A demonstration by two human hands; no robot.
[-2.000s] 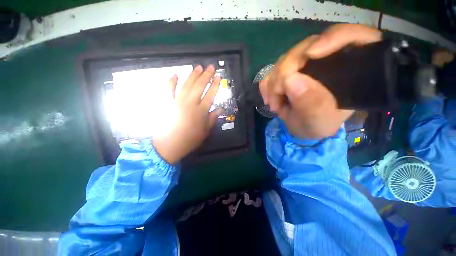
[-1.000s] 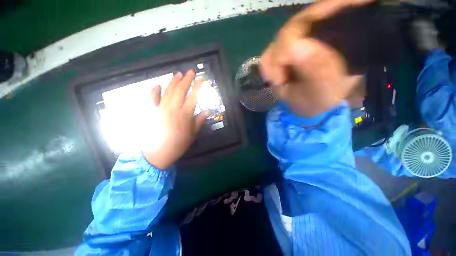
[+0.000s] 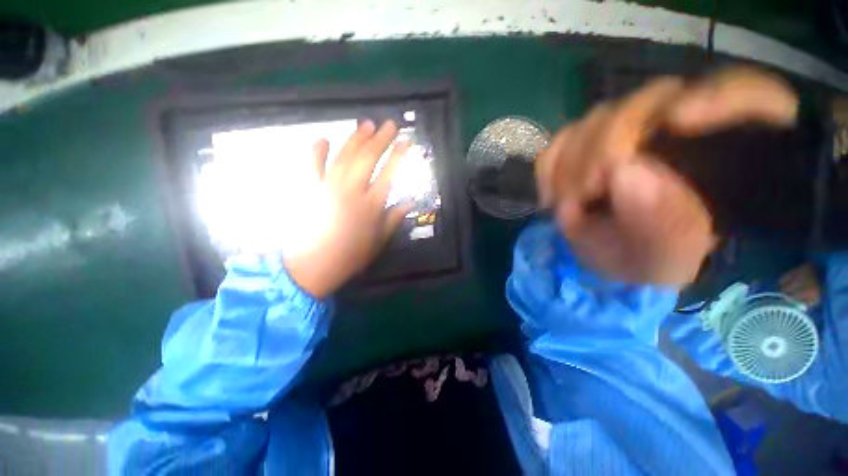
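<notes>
A flat device [image 3: 265,191], washed out white by glare, lies in a black tray [image 3: 456,191]. My left hand [image 3: 349,209] rests on the device with its fingers spread, the fingertips near the circuit board [image 3: 424,191] at its right end. My right hand [image 3: 632,181], blurred, is raised right of the tray and is shut on the thick black electric screwdriver [image 3: 744,177]. The hand's left edge overlaps the round silver screw dish [image 3: 507,158], which shows a dark shape over its lower part. The screwdriver bit cannot be made out.
A worn white rail [image 3: 428,19] runs along the far side of the green worktop [image 3: 84,223]. At the right are a pale mint fan [image 3: 772,337] and another person's blue sleeve [image 3: 828,372] and hand. A dark rounded object [image 3: 23,48] sits at the far left.
The camera view has tilted and shifted. My right hand with the screwdriver sits further right from the dish, uncovering more of it than two seconds ago. My left hand stays on the device.
</notes>
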